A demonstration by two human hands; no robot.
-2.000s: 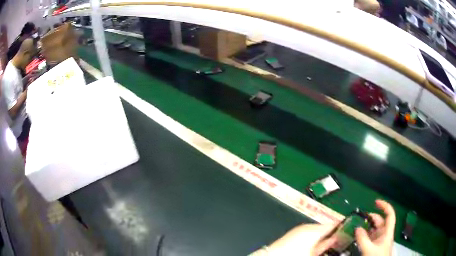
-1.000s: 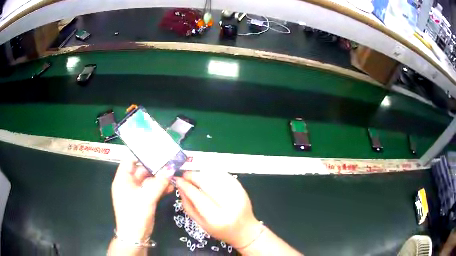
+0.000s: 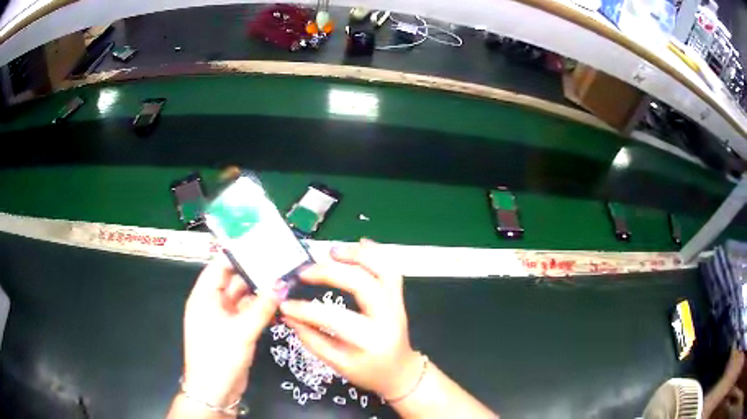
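Note:
My left hand (image 3: pixel 219 327) is bare and holds a phone unit (image 3: pixel 258 233) by its lower end, tilted above the belt rail. The unit has a bright whitish face with a green area at its upper end, and an orange-brown tab sticks out at its top. My right hand (image 3: pixel 360 323) is at the unit's lower right corner, fingers bent; whether it pinches a small piece there is hidden. A loose pile of small clear-white pieces (image 3: pixel 305 364) lies on the dark green bench, partly behind my right hand.
The green belt (image 3: pixel 409 196) carries several phone units, two (image 3: pixel 190 200) (image 3: pixel 313 210) just beyond the held one. A red-printed rail (image 3: pixel 459 260) edges it. A yellow-black part (image 3: pixel 682 329), cream fan (image 3: pixel 676 401), stacked trays (image 3: pixel 727 286) and another person's arm (image 3: pixel 727 383) are at right. A white shelf (image 3: pixel 573 41) hangs above.
Since a second ago, units on the belt have shifted slightly right near my hands. My right hand's fingers have lifted and spread somewhat. Earlier, the view faced left, with both hands on a unit at lower right.

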